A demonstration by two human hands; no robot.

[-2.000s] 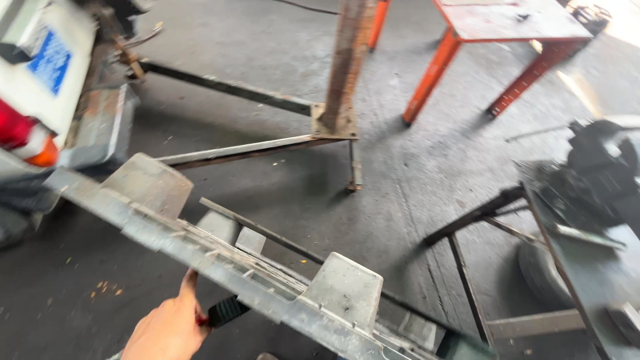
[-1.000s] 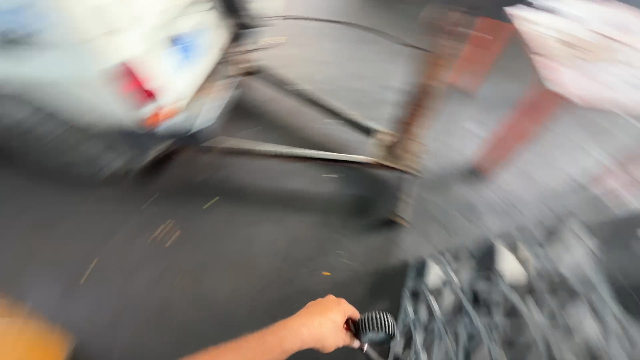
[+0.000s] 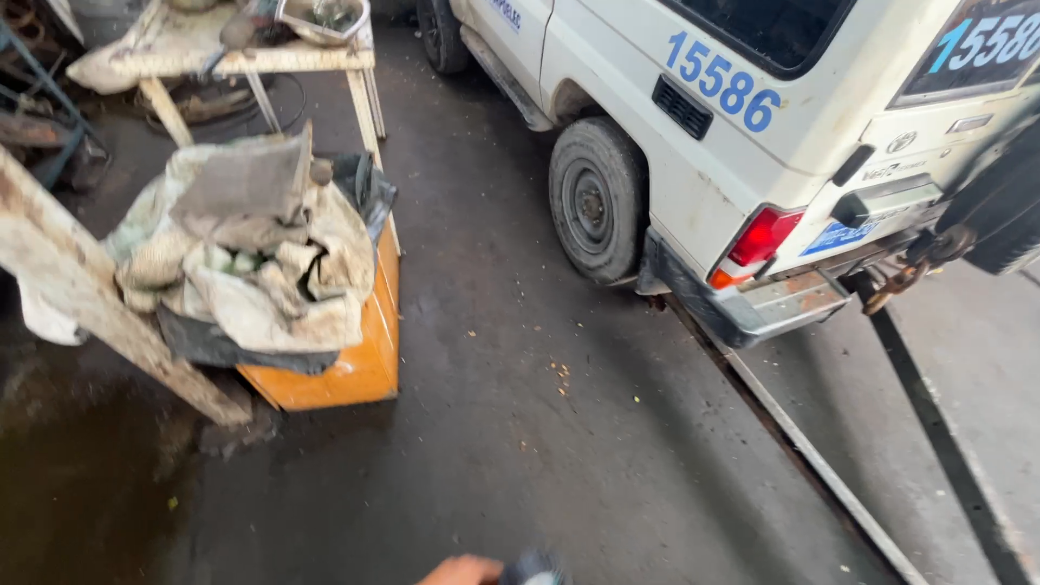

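At the bottom edge, my left hand (image 3: 463, 571) shows only in part, blurred, with its fingers against a dark object (image 3: 532, 569) that has a pale patch. The frame's edge cuts off most of both, so I cannot tell the object's kind. Dark floor surrounds them in the view. My right hand is out of view.
A white off-road vehicle (image 3: 723, 175) stands at the upper right, above long metal bars (image 3: 800, 443) on the floor. To the left, cloth sacks (image 3: 268, 276) lie on an orange cabinet (image 3: 349, 370), beside a worn post (image 3: 106, 284) and a cluttered table (image 3: 244, 61).
The view has swung far to the left, bringing the cabinet and sacks in. The pale metal frame near my left hand earlier is out of view. The dark object remains at my left hand.
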